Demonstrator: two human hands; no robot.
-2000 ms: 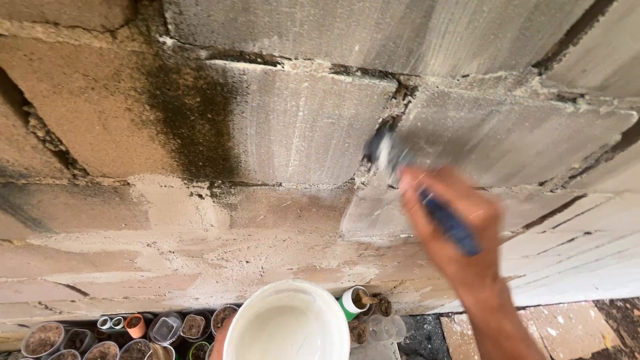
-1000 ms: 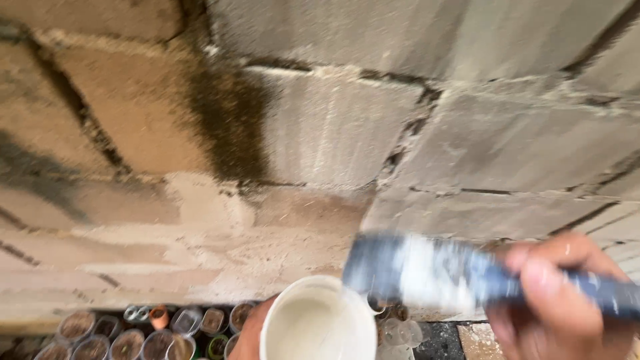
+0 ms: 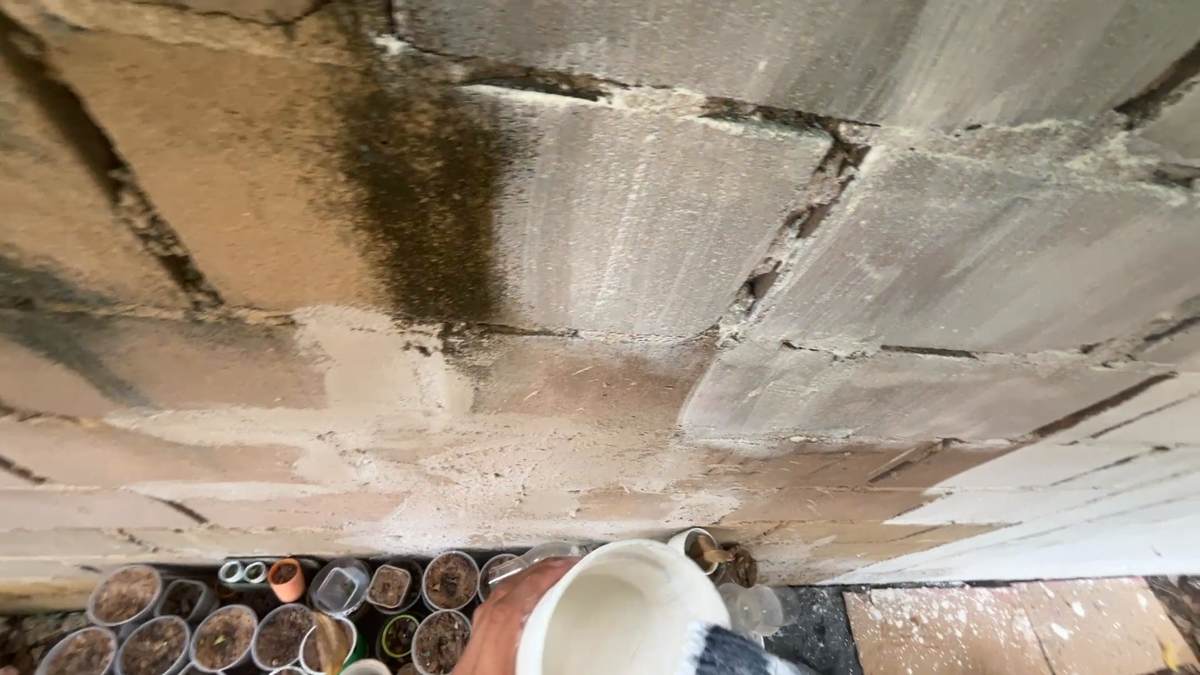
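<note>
My left hand (image 3: 511,614) holds a white plastic tub (image 3: 562,609) of whitish paint at the bottom middle, its fingers around the tub's left side. A paintbrush (image 3: 736,652) with white paint on its dark bristles shows at the tub's right rim, cut off by the lower edge of the view. My right hand is out of view. Beyond the tub stands a block wall (image 3: 600,394) with thin, streaky white paint on several grey blocks (image 3: 656,216). Left of them are bare tan blocks (image 3: 216,169) with a dark damp stain (image 3: 422,197).
Several plastic pots of soil (image 3: 225,637) stand along the wall's foot at the lower left, with a small orange pot (image 3: 287,579) among them. Clear plastic cups (image 3: 755,609) lie right of the tub. Paint-spattered tiles (image 3: 1012,628) cover the ground at the lower right.
The right hand was brushing the wall, then came down beside the tub, and is now out of view. The brush is now at the tub's rim.
</note>
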